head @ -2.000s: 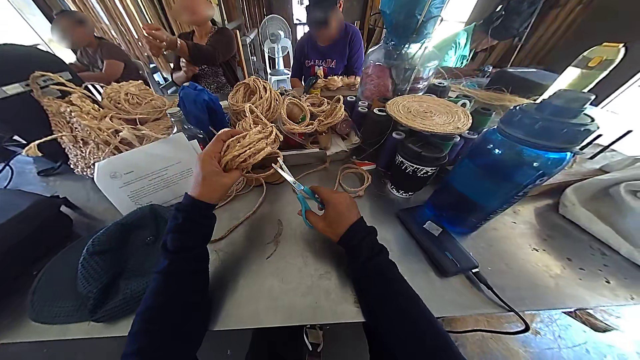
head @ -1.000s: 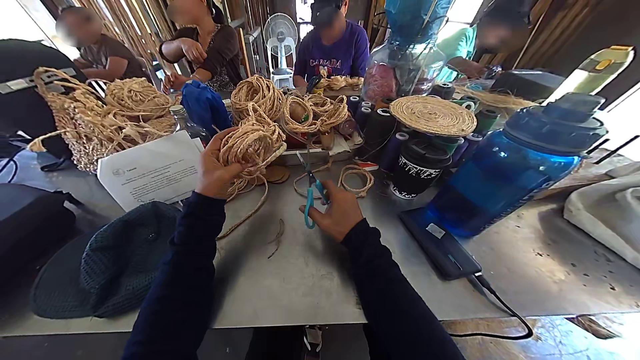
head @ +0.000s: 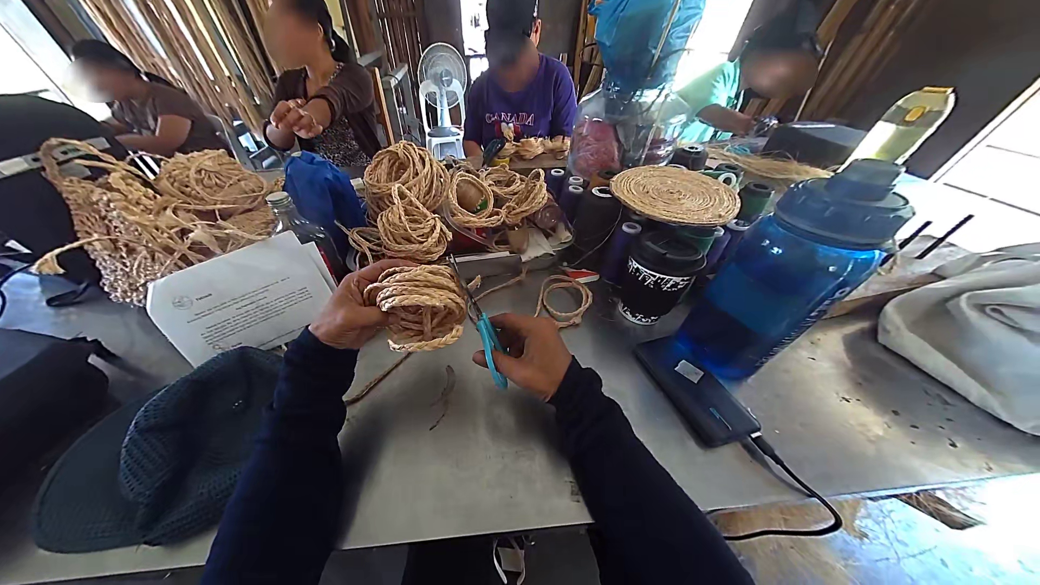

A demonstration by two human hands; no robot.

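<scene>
My left hand (head: 357, 305) grips a coil of braided natural-fibre cord (head: 421, 307) by its left side, above the metal table. My right hand (head: 528, 353) holds scissors with light-blue handles (head: 490, 345), their blades pointing up along the coil's right edge. Whether the blades touch the cord I cannot tell. A strand of cord (head: 378, 383) runs down-left under the coil. On the table just right of the blades lies a small loop of cord (head: 564, 301). More cord coils (head: 406, 191) are heaped behind my hands.
Left are a printed sheet (head: 244, 301), a dark cap (head: 187, 439) and a fibre bundle (head: 154, 211). Right stand a lidded cup (head: 660, 276), a blue water bottle (head: 772, 276) and thread spools, with a black power bank (head: 697, 394) and its cable in front. Several people sit across the table (head: 455, 487).
The coil in my left hand has turned, so its stacked strands now face me. The scissors, lower and apart from the coil one second ago, are now up beside it.
</scene>
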